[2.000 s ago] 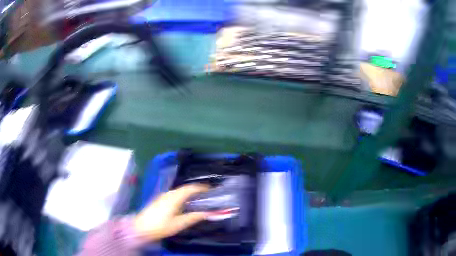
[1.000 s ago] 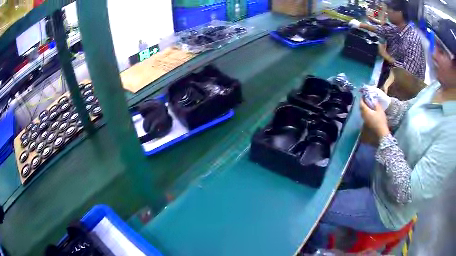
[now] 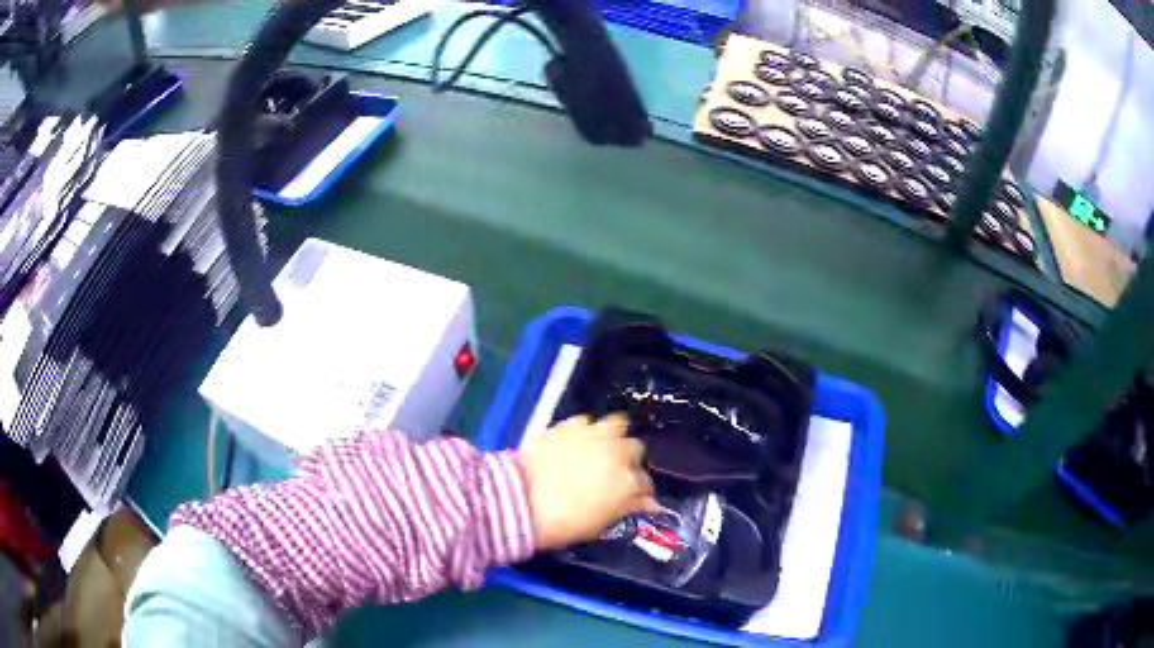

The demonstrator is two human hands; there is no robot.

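The black insert tray lies in a blue line tray at lower centre, over a white sheet. Black, shiny content shows in its upper recess. A clear accessory bag with a red and white bit lies in the lower recess. My bare left hand, in a checked sleeve, is over the insert's left edge, fingers bent beside the bag. Its thumb and fingertips are partly hidden, so whether it grips anything does not show. My right hand is not in view.
A white box with red switch stands left of the tray, with a black hose arching above. Stacked printed sleeves stand far left. Across the green belt is a board of round black discs. Other blue trays sit left and right.
The view has swung back from the right-hand bench and co-workers to the insert tray. My left hand, out of view one second ago, is back over the insert's left side.
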